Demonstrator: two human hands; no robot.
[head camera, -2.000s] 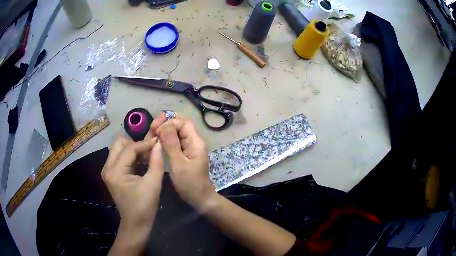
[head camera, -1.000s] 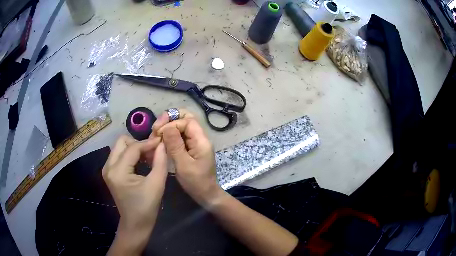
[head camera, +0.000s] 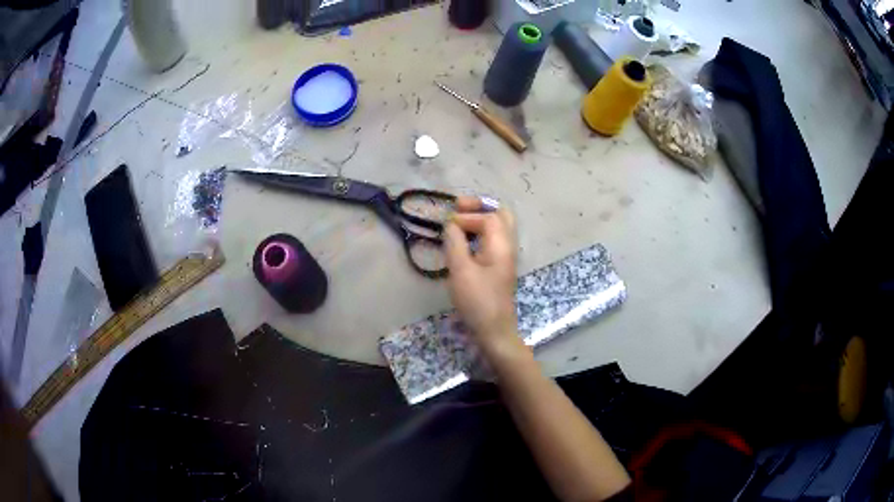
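Observation:
My right hand (head camera: 482, 270) is raised over the handles of the black tailor's shears (head camera: 338, 186). Its thumb and fingertips are close together, and a silvery thimble shows on a finger. No needle or thread can be made out between the fingertips, and I cannot tell whether the hand touches the shears. My left hand is not in view. The dark garment piece (head camera: 196, 392), with white stitch lines, lies along the near side. The dark thread cone with a magenta core (head camera: 294, 276) stands left of my hand.
A speckled slab (head camera: 569, 294) lies partly under my right hand and wrist. A wooden ruler (head camera: 127, 324) and a black phone (head camera: 120, 235) are at left. A blue-rimmed tub (head camera: 324, 95), a wooden-handled awl (head camera: 500, 127), a yellow cone (head camera: 615, 98) and a bag of beige pieces (head camera: 678, 123) are farther back.
My hands were together beside the dark cone. They have parted: my right hand has moved right to above the shears' handles, and my left hand has left the view.

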